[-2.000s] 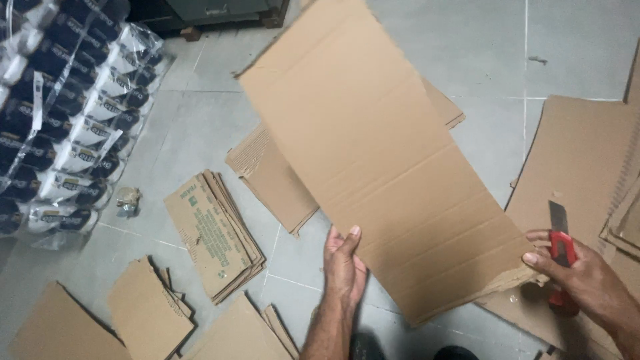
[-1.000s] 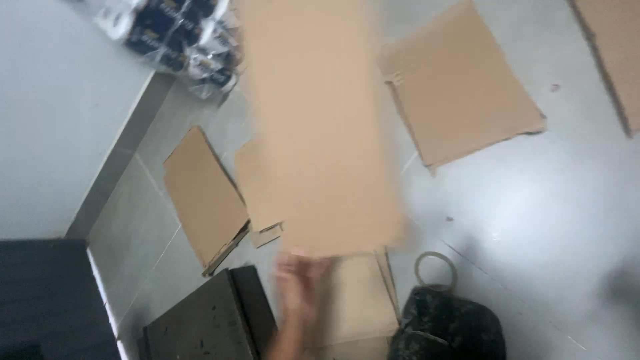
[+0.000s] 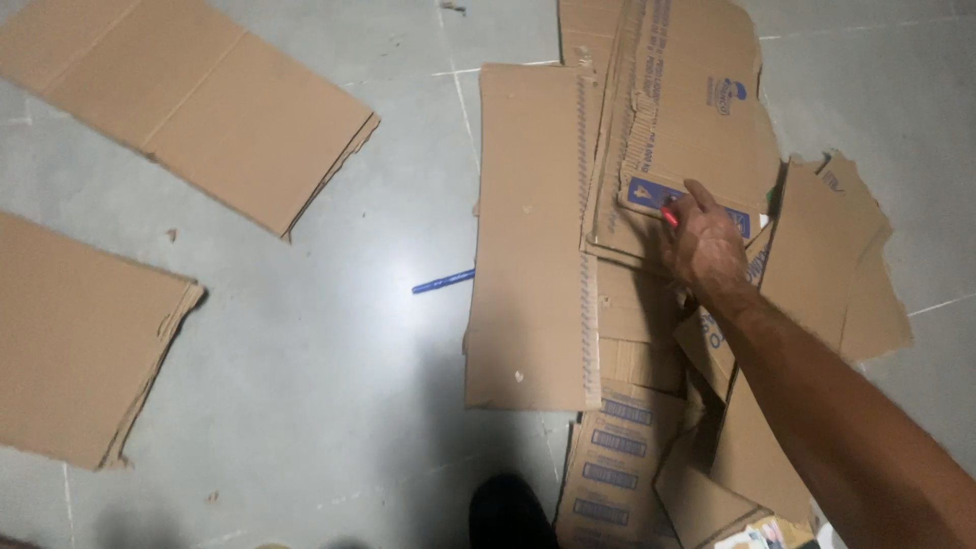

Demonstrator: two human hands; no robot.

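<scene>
My right hand (image 3: 705, 240) reaches in from the lower right over a printed cardboard sheet (image 3: 705, 99), near the blue band at its lower edge. Under its fingers shows a bit of a red tool (image 3: 669, 217), most of it hidden; the hand seems to hold it. Just left lies a long plain cardboard strip (image 3: 530, 236), with a blue pen (image 3: 442, 281) partly under its left edge. A torn cardboard piece (image 3: 827, 259) lies right of the hand. My left hand is out of view.
Folded cardboard (image 3: 198, 114) lies at the upper left, and a stack of cardboard (image 3: 84, 335) at the lower left. More printed cardboard (image 3: 618, 457) lies below the strip. A dark shoe (image 3: 509, 512) stands at the bottom edge. Small scraps dot the tiled floor.
The view has swung to other cardboard on the floor. The large sheet held in both hands two seconds ago is no longer in a hand in view. My left hand has left the view.
</scene>
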